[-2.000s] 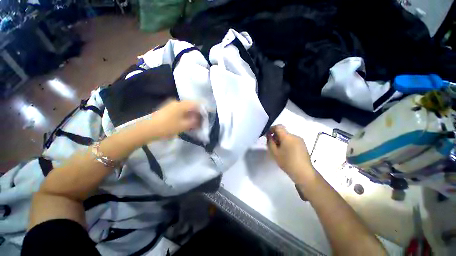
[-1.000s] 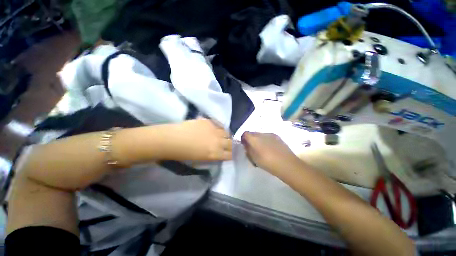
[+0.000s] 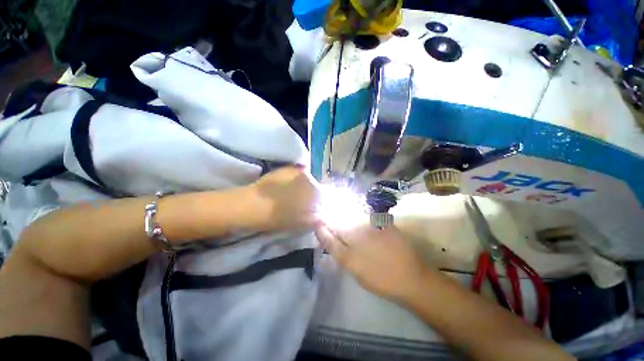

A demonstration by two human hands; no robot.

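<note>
The light grey garment with black strips (image 3: 233, 310) spreads from the left to the needle area of the white sewing machine (image 3: 459, 84). My left hand (image 3: 286, 199) lies on the cloth just left of the bright lamp glare (image 3: 342, 204). My right hand (image 3: 371, 257) is just below the glare, its fingertips near the cloth's edge. The glare hides the needle, the presser foot and part of the fingertips, so the grip of both hands cannot be made out.
Red-handled scissors (image 3: 505, 275) lie on the machine bed at the right, beside a black pad (image 3: 589, 307). Dark fabric (image 3: 176, 28) is heaped behind the grey garment. A blue piece (image 3: 309, 13) and a yellow-wrapped fitting (image 3: 364, 17) are on top of the machine head.
The view has moved in on the machine. Both hands, apart two seconds ago, are now close together at the needle area with the grey cloth. The lamp glare now shows there.
</note>
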